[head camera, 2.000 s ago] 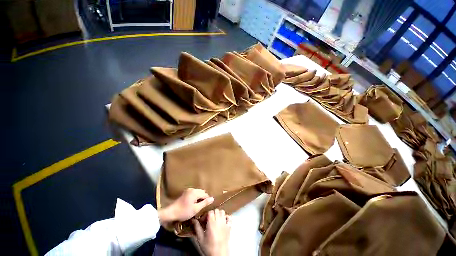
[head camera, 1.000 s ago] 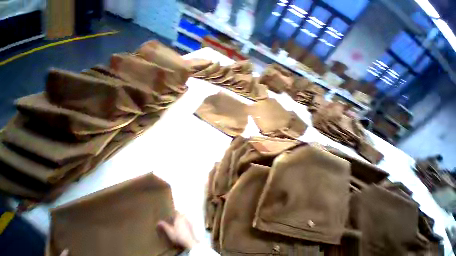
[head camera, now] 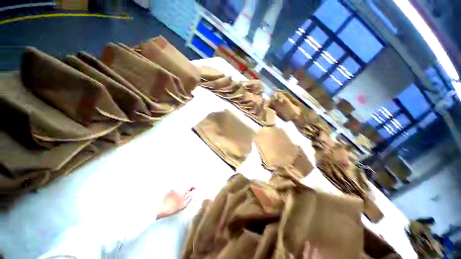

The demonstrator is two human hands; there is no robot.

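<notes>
My left hand (head camera: 174,203) is blurred, in a white sleeve, over the white tabletop (head camera: 131,177) at the lower centre. Its fingers point right, partly apart, with no cloth in them. My right hand (head camera: 309,251) shows only as fingertips at the bottom edge, against the front of a brown bag piece (head camera: 326,217). Whether they grip it is hidden. That piece lies on top of a rumpled brown stack (head camera: 222,217) at the lower right. A reddish patch (head camera: 265,196) shows in this stack.
A long fanned row of brown pieces (head camera: 86,96) stands at the left. Two flat stacks (head camera: 227,134) (head camera: 277,146) lie mid-table. More brown rows (head camera: 338,162) run along the right side. Behind are shelves with blue bins (head camera: 204,38), windows (head camera: 328,45) and a yellow floor line (head camera: 65,15).
The view has turned right. The bag piece handled earlier is no longer in view near my left hand. My right fingertips now show at the right-hand stack, whose top piece looks more bent.
</notes>
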